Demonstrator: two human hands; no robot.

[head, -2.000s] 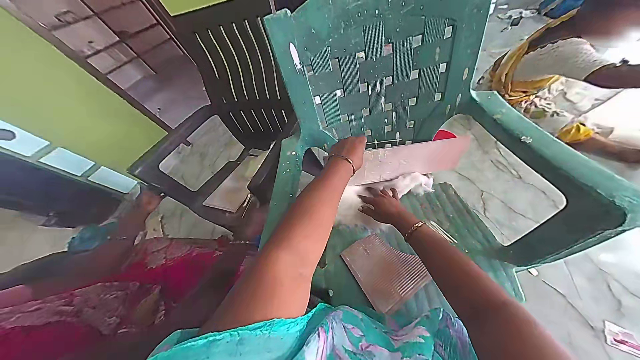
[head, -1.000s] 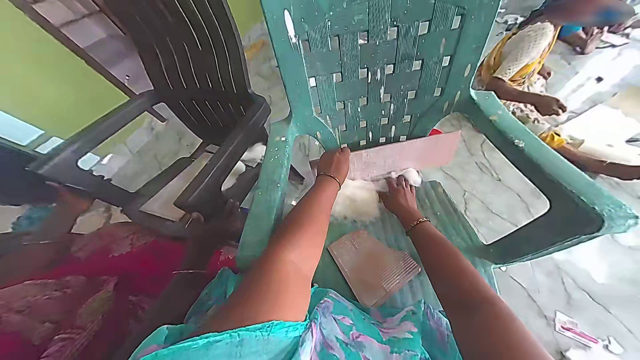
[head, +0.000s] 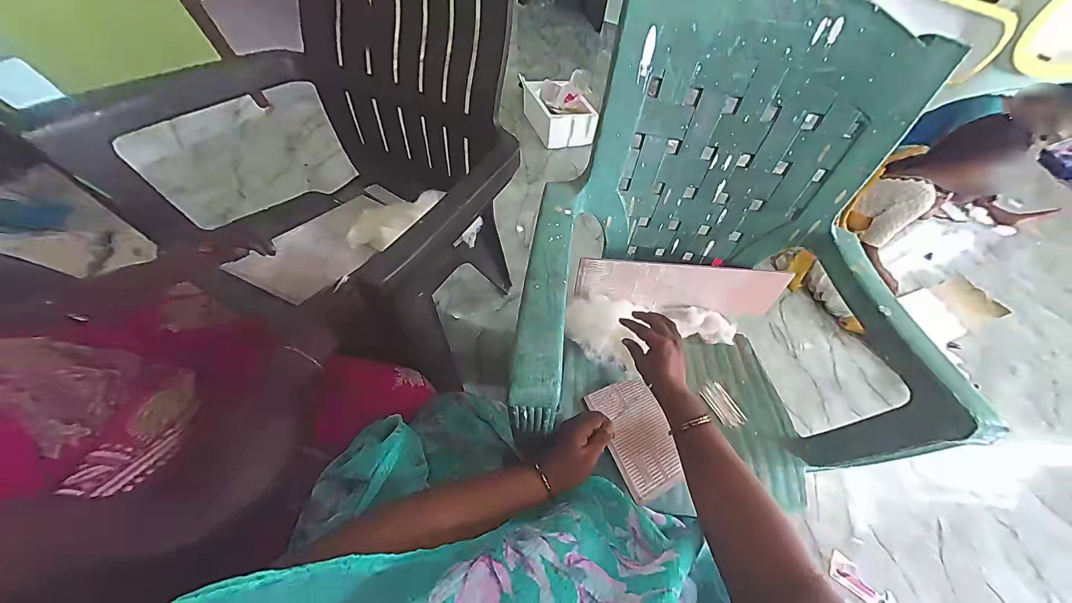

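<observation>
White cotton wool (head: 603,322) lies on the seat of a green plastic chair (head: 544,310), against a pinkish board (head: 687,283) that leans at the backrest. Over the cotton, my right hand (head: 657,347) has its fingers apart; whether they touch it I cannot tell. My left hand (head: 582,444) is curled at the near left of a ridged cardboard-like piece (head: 641,440); anything inside its fingers is hidden. Right of that piece lies a bundle of thin sticks (head: 723,404).
At left, a person in red clothing (head: 201,368) sits by a dark plastic chair (head: 469,201) bearing a board (head: 301,255) and cotton (head: 394,219). A white box (head: 561,117) stands behind. Another person (head: 913,193) sits at right on the floor. The green armrest (head: 913,352) rises at right.
My left hand has moved from the pinkish board back toward my lap, beside the ridged piece. My right hand has opened somewhat over the cotton. The view has shifted.
</observation>
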